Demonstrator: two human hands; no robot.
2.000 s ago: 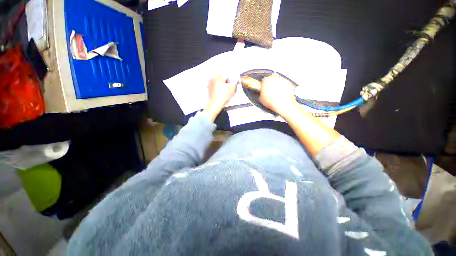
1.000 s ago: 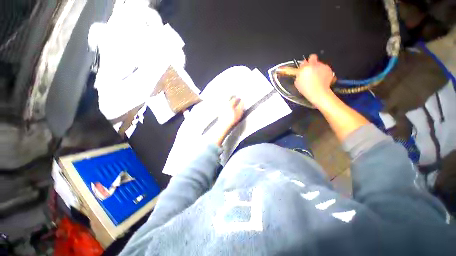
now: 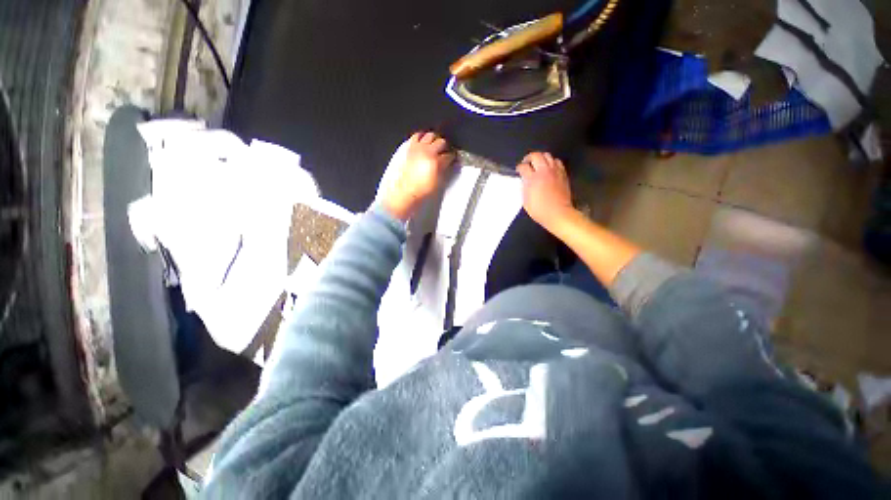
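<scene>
A white garment panel (image 3: 479, 229) with dark seam strips lies on the black table in front of me. Its far edge is folded over and shows speckled brown fabric (image 3: 479, 161). My left hand (image 3: 418, 174) grips the far left corner of the panel. My right hand (image 3: 545, 187) grips the far right corner. The steam iron (image 3: 510, 73), with a wooden handle, rests on the table beyond my hands, and neither hand touches it.
A loose pile of white panels (image 3: 210, 215) with brown edges lies at the left. A blue mesh crate (image 3: 723, 117) stands on the floor at the right, with white panels by it. The iron's blue hose (image 3: 584, 18) runs off at the top.
My right hand has let go of the iron, which now stands farther off, and holds the panel. My left hand has moved to the panel's far edge. The view has turned.
</scene>
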